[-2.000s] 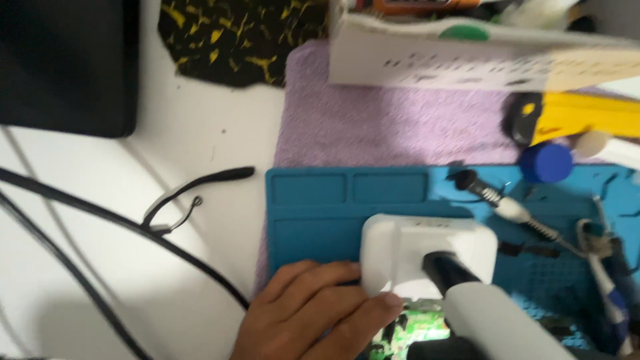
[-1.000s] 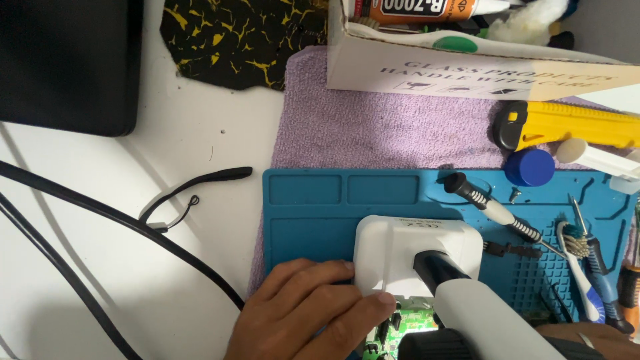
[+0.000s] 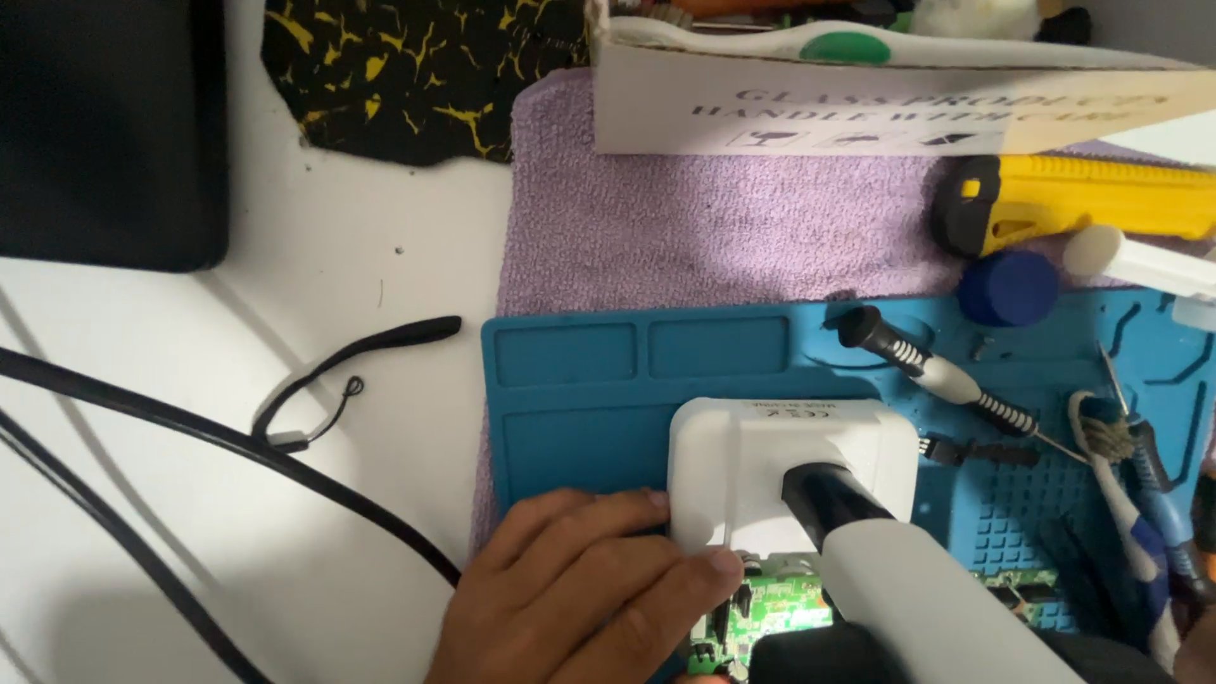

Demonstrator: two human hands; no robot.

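My left hand (image 3: 594,594) lies palm down at the bottom centre, fingertips against the left side of a white rounded housing (image 3: 727,475) and over the edge of a green circuit board (image 3: 784,603). Its thumb and grip are hidden. A thick white arm with a black joint (image 3: 826,503) slants over the board, which is brightly lit. Only a sliver of my right hand (image 3: 1199,648) shows at the lower right edge, beside a blue-handled tool (image 3: 1167,518); its fingers cannot be made out. A precision screwdriver (image 3: 950,380) and a white and blue brush-like tool (image 3: 1121,513) lie nearby.
A blue silicone work mat (image 3: 570,456) overlaps a purple towel (image 3: 665,228). Behind are a cardboard box (image 3: 665,109), a yellow utility knife (image 3: 1073,199) and a dark blue cap (image 3: 1009,287). Black cables (image 3: 161,413), a looped strap (image 3: 351,351) and a black case-like object (image 3: 104,133) occupy the left.
My left hand stays beside the white housing. More of my right hand or wrist showed at the bottom right one second ago; now only a sliver is visible at the right edge.
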